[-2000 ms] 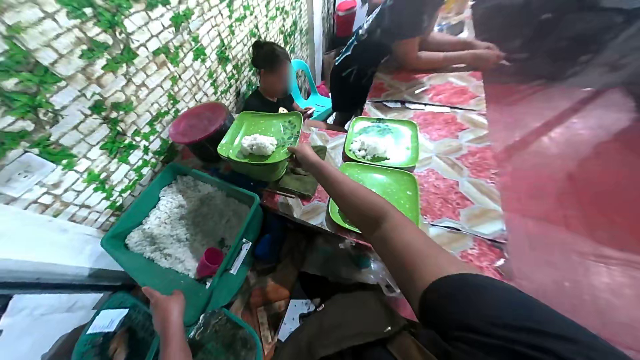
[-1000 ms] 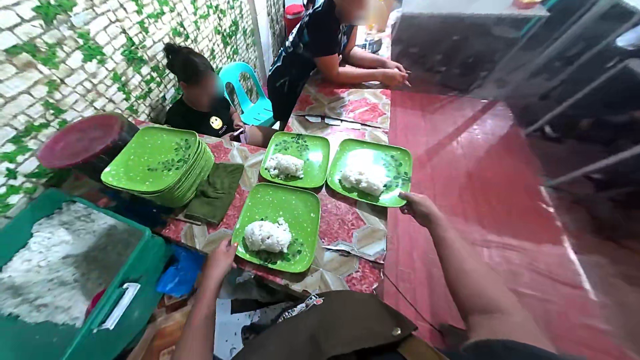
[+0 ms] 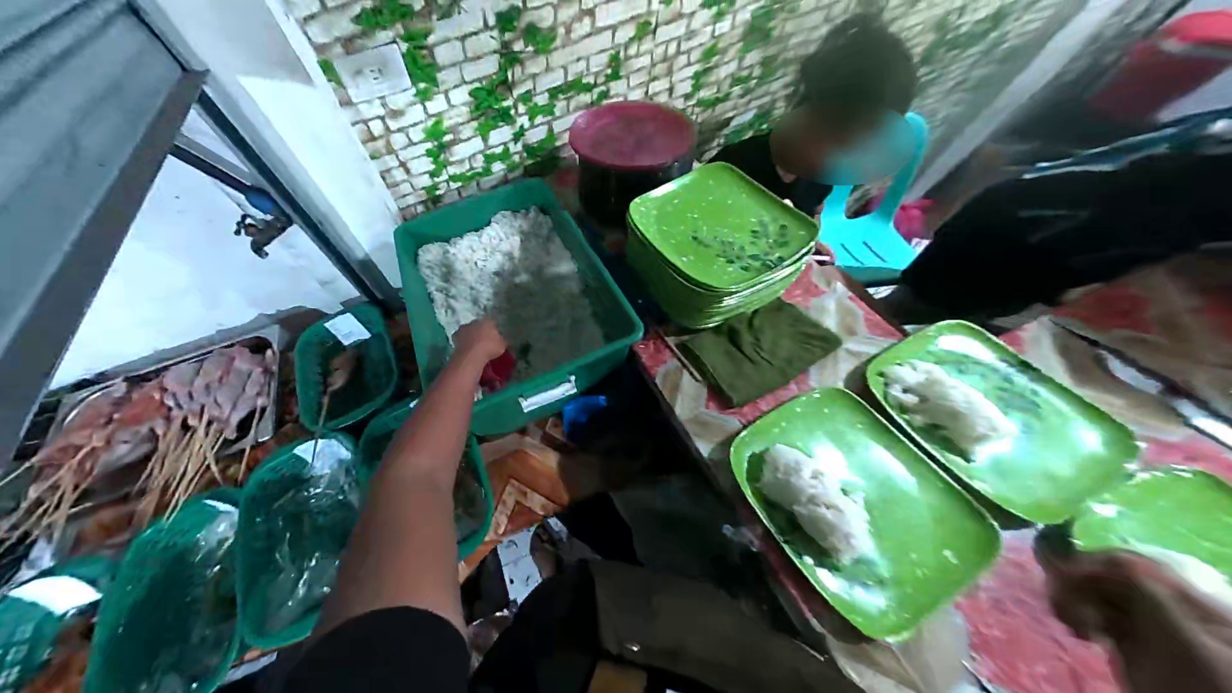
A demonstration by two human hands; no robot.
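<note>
My left hand [image 3: 478,345] reaches into a green plastic tub [image 3: 614,339] of white rice [image 3: 500,260], its fingers closed on a red scoop [image 3: 498,372], mostly hidden. At the right edge my right hand [image 3: 1107,587], blurred, is at the rim of a green plate [image 3: 1165,505] with rice, partly out of view; its grip cannot be made out. Two green plates with rice mounds, a nearer one [image 3: 924,539] and a farther one [image 3: 1059,433], lie on the table. A stack of green plates [image 3: 722,226] stands by the tub, beside a folded dark green cloth [image 3: 760,348].
A dark pot with a pink lid [image 3: 632,135] stands by the wall. Skewered meat [image 3: 207,385] lies on a metal tray at the left, near several green baskets [image 3: 289,597]. One person [image 3: 847,106] is by a turquoise chair [image 3: 866,241]; another person in dark clothing [image 3: 1088,231] is at the right.
My left hand has gone from the near plate on the table to the scoop in the rice tub. The view has swung left. My right hand remains near the rightmost plate.
</note>
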